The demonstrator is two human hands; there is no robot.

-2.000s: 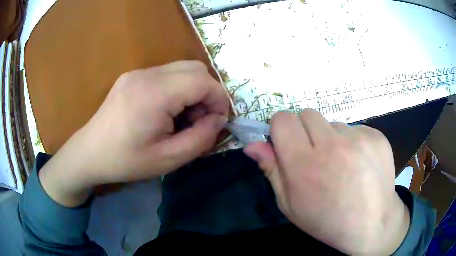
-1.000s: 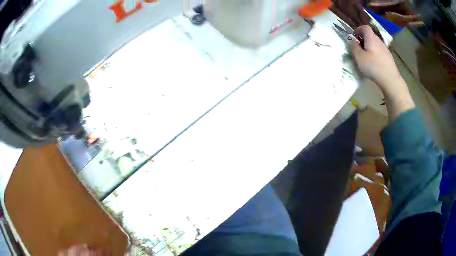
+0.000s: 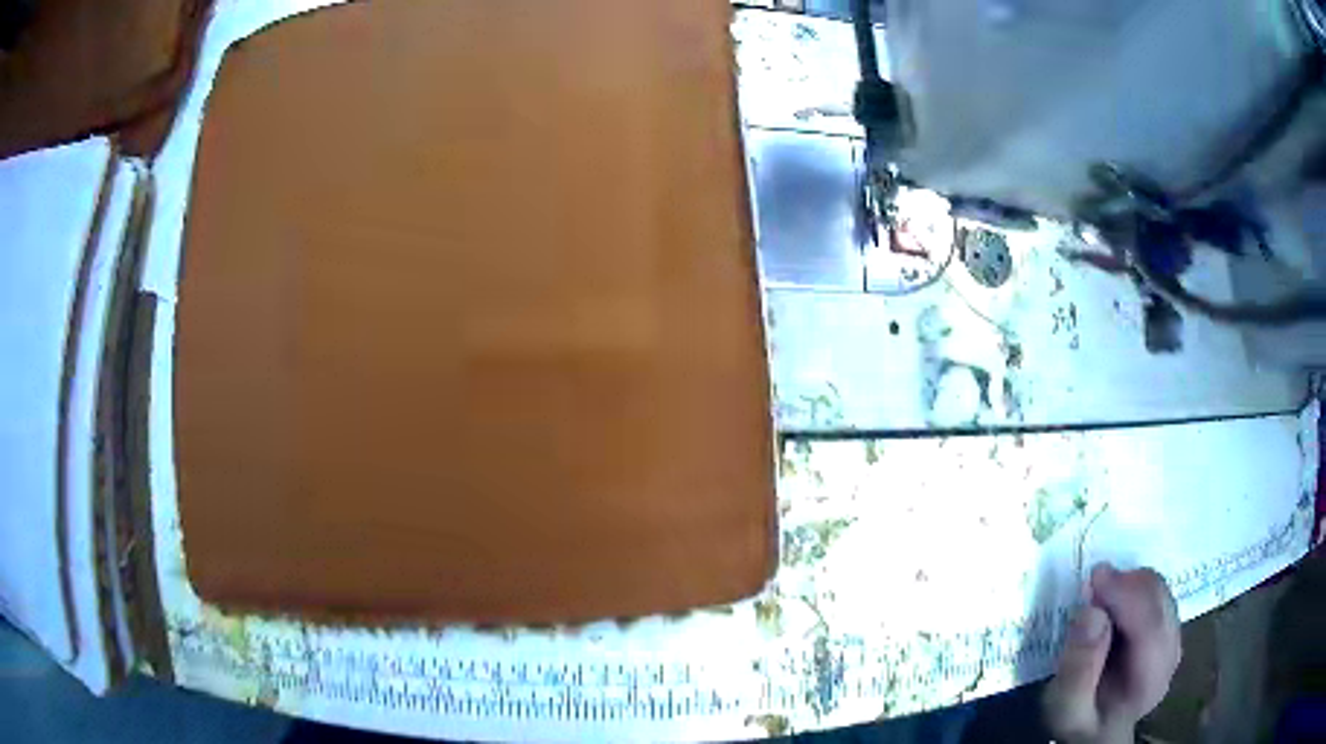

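A large tan-brown leather panel with rounded corners lies flat on the table, left of the needle area. My right hand is small and partly cut off by the bottom edge, at the table's front edge on the right. Its fingers are curled, and a thin fine line stands above the fingertips; I cannot tell what it is or whether it is held. My left hand is not in view. The sewing machine head is at upper right. The needle and presser foot are right of the panel, not touching it.
Stacked brown and white panels stand at the far left. A shiny slide plate lies beside the panel's right edge. A dark seam crosses the stained white table. A printed ruler runs along its front edge.
The view has swung left, back over the panel. My right hand has come from the snips at the table's right end to the front edge. My left hand has left the view.
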